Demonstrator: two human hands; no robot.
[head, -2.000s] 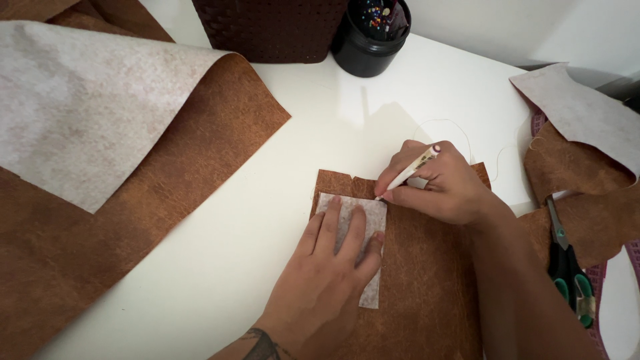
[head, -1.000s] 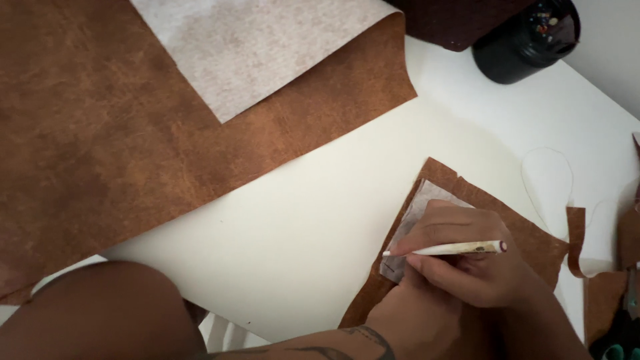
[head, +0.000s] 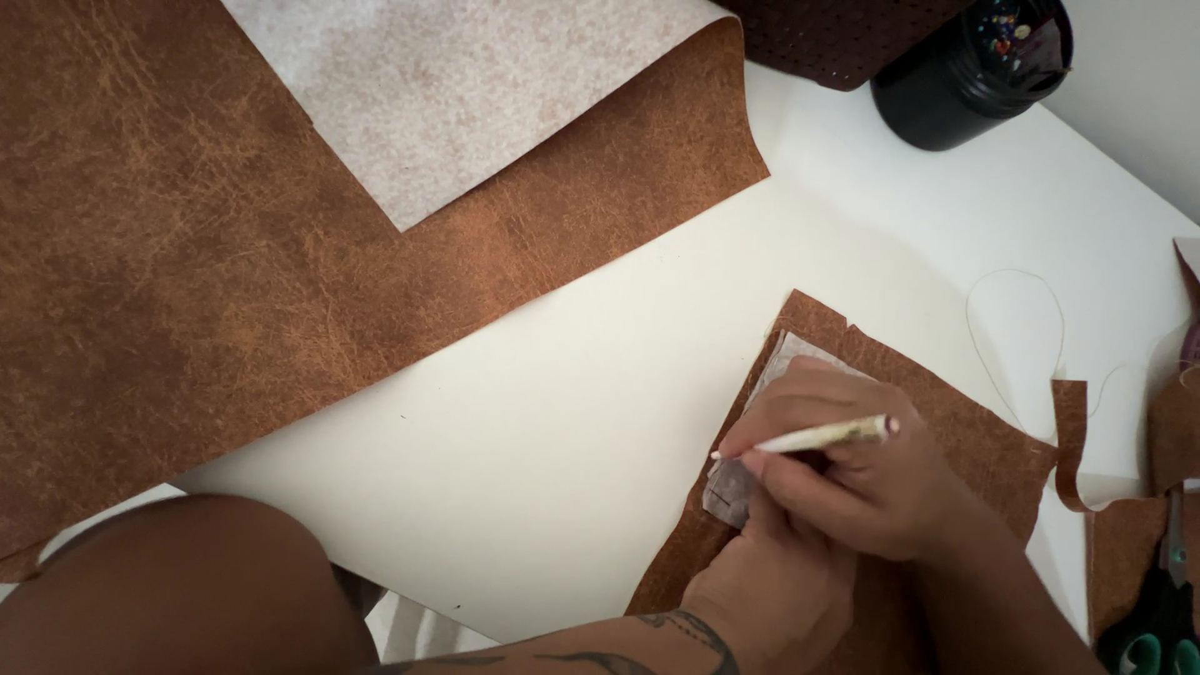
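My right hand (head: 844, 459) grips a white pen-like marking tool (head: 816, 436), its tip at the left long edge of a small pale fabric-backed piece (head: 727, 497). That piece lies pale side up on a brown leather-look panel (head: 975, 422). Beneath the right hand, my left hand (head: 778, 581) rests on the piece and panel; its fingers are mostly hidden, so whether they are spread or closed does not show. The wrist bears a tattoo.
A large brown sheet (head: 234, 281), one corner folded to its pale backing (head: 487, 94), covers the left. A black jar (head: 975, 75) stands beside a dark perforated basket (head: 834, 37). Green-handled scissors (head: 1158, 609), a brown strip (head: 1071, 431) and loose thread (head: 1017, 274) lie at right.
The marking tool has moved from the piece's top end to its left long edge. My left hand, earlier spread flat over the piece, is now mostly under the right. The view has shifted and turned.
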